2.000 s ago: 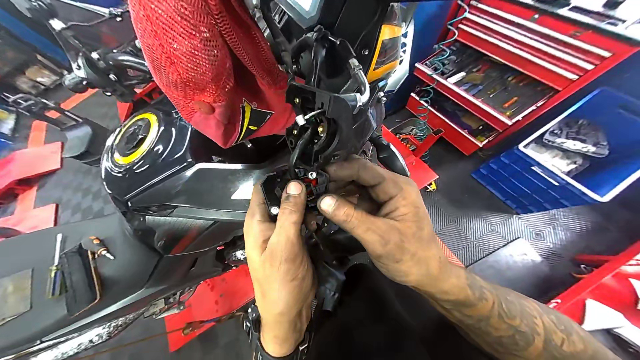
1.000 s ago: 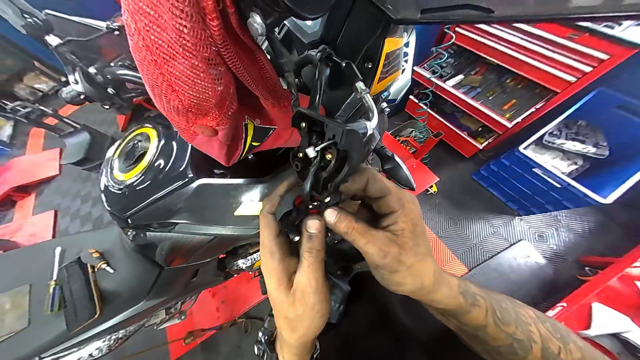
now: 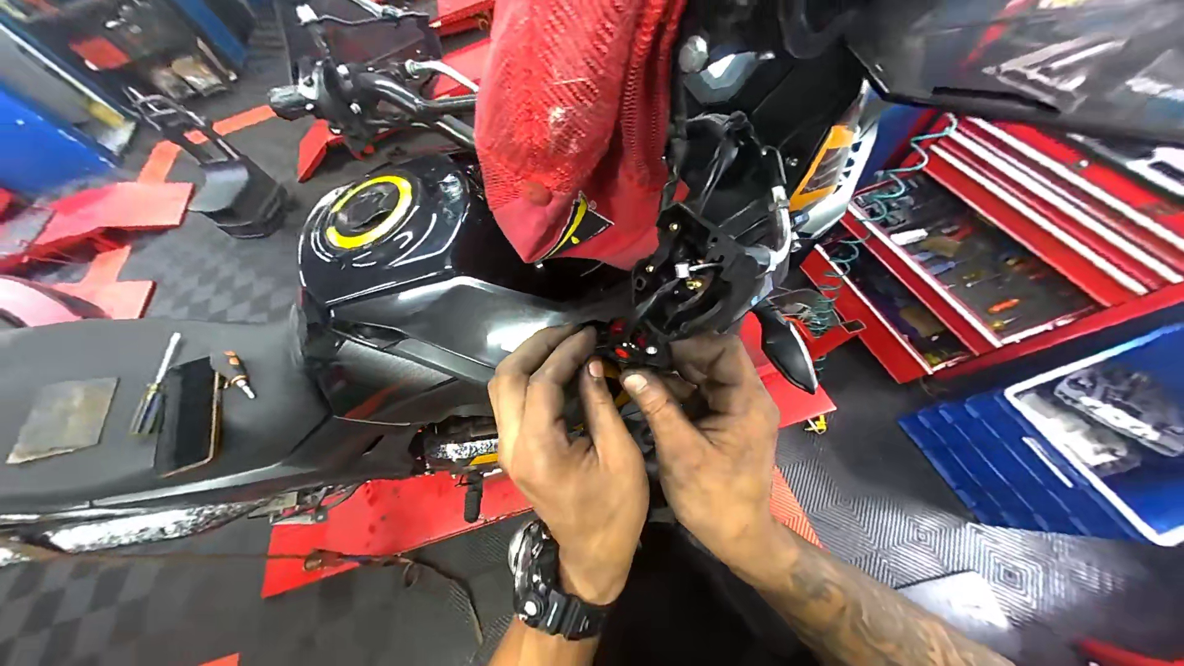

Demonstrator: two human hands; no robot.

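My left hand, with a black watch on the wrist, grips the left side of a small black handlebar switch housing with red parts. The right hand holds its other side, thumb at the lower edge. Just above the fingers is an opened black plastic housing with wires and a white connector. A red cloth drapes over the motorcycle's front, beside the black fuel tank with its yellow-ringed cap. How the fingertips behind the small housing are placed is hidden.
On the motorcycle seat lie a screwdriver, a phone-like black object, a small orange-and-black tool and a flat grey piece. An open red tool chest stands right, near a blue case. A red lift lies below.
The view has shifted. Both hands stay on the small housing, and the left fingers are now more spread and raised along its left side.
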